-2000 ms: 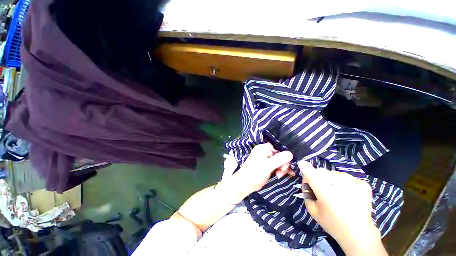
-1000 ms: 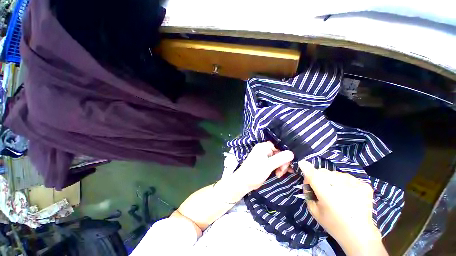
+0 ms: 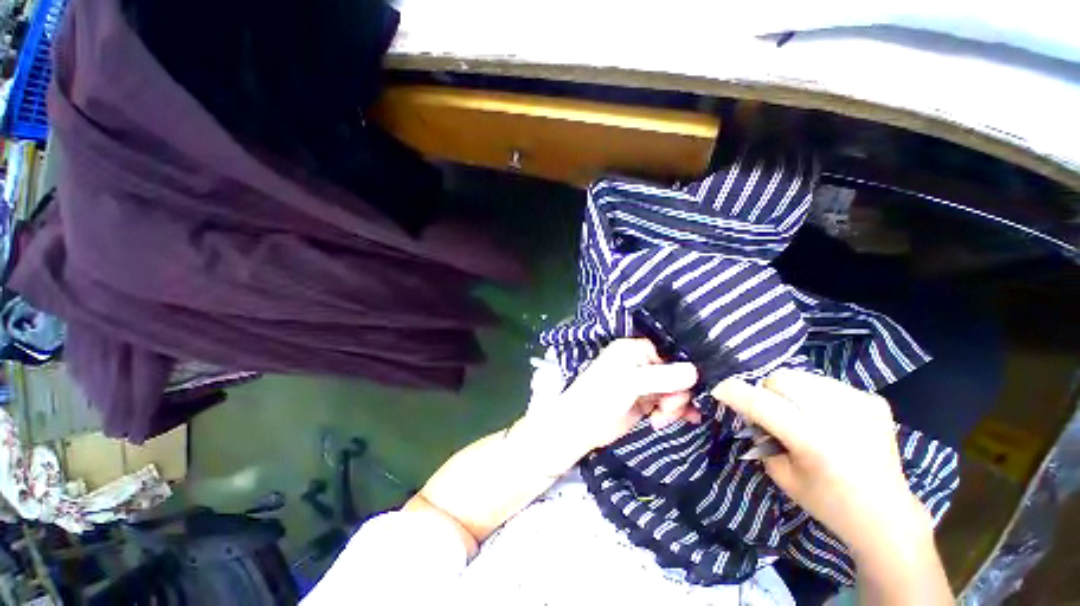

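Observation:
A black or navy garment with thin white stripes [image 3: 740, 302] lies bunched on my lap and reaches up to the table's front. My left hand [image 3: 610, 397] pinches a fold of its dark edge between thumb and fingers. My right hand [image 3: 829, 444] is close beside it, with its fingertips together at the same fold. A small dark metal tool [image 3: 762, 447], perhaps snips, is tucked in my right hand. I cannot make out a needle, thread or button at the fingertips.
Maroon cloth [image 3: 237, 284] hangs in a large pile at the left, with black cloth [image 3: 272, 95] above it. A white tabletop [image 3: 663, 36] and a yellow-brown drawer [image 3: 545, 133] are ahead. A blue crate [image 3: 30, 89] stands far left. Shiny clear plastic [image 3: 1028, 533] is at the lower right.
My right hand has turned and shifted slightly right and up, and the metal tool has moved with it. My left hand stays in nearly the same place on the striped garment.

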